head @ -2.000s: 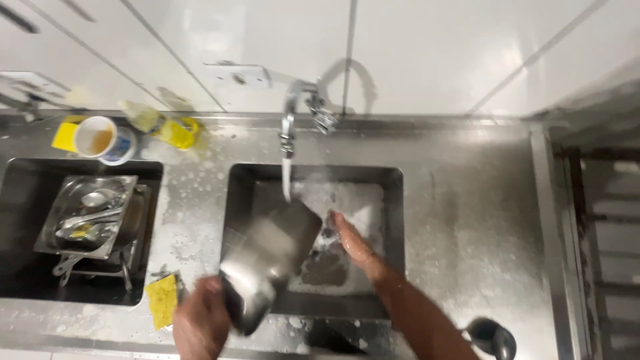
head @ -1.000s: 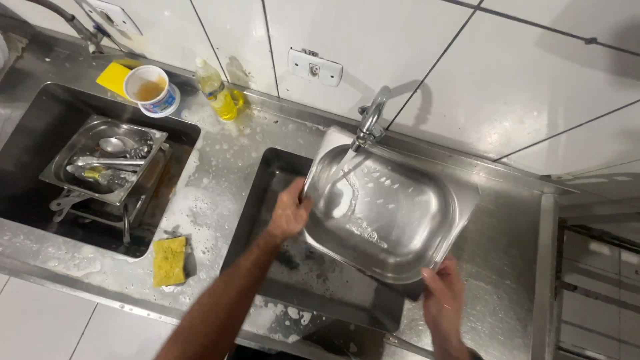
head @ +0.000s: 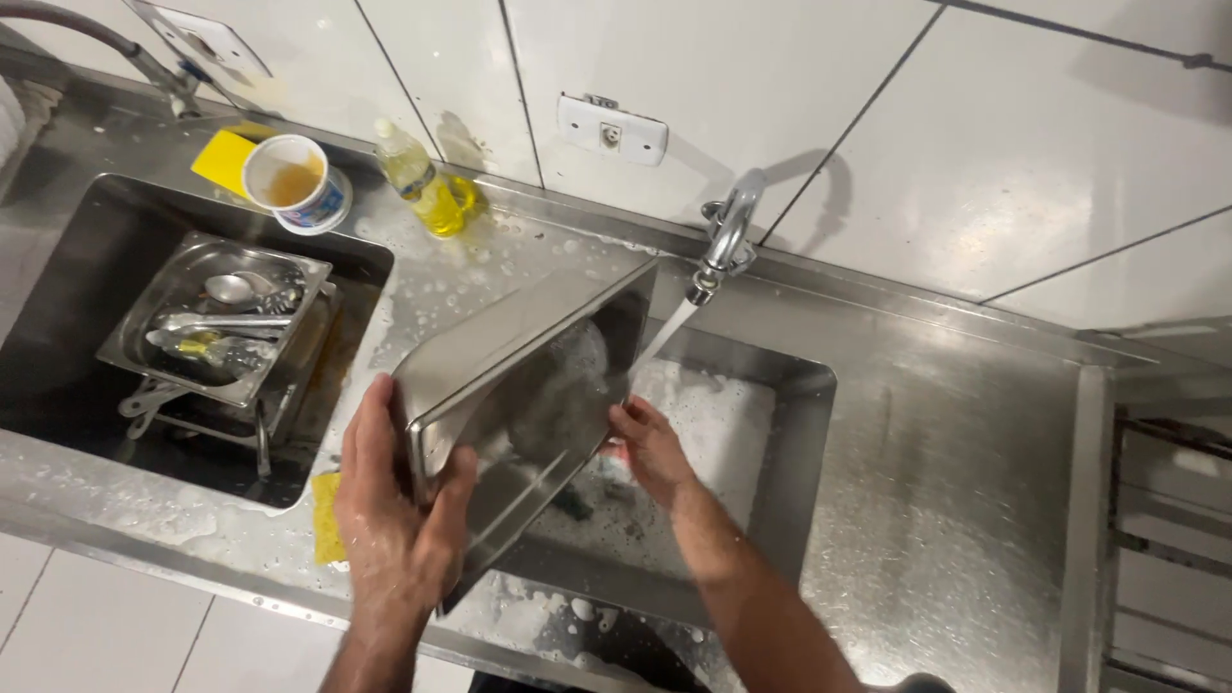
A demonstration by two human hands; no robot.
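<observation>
A rectangular stainless steel pan [head: 539, 414] is tilted steeply on its side above the right sink basin [head: 789, 462], its inside facing the tap. My left hand [head: 395, 510] grips its near left rim, thumb on the inner side. With its fingers, my right hand [head: 654, 448] holds the pan's right edge. Water runs from the chrome faucet [head: 727, 236] toward the pan's upper right edge. Suds and water lie in the basin, with a partly hidden red and white thing by my right fingers. A yellow sponge [head: 328, 520] rests just left of my left hand.
The left basin [head: 58, 289] holds a steel pan [head: 241, 260] with spoons and other utensils, stacked on more metalware. Behind stand a plastic tub [head: 289, 183], a yellow sponge [head: 221, 162] and a bottle of yellow liquid [head: 419, 183]. A metal rack [head: 1169, 549] is at the far right.
The pan has turned from facing up to standing tilted on its side, and has moved left of the faucet. Both hands have stayed on it since one second ago; two seconds ago my right hand was off it.
</observation>
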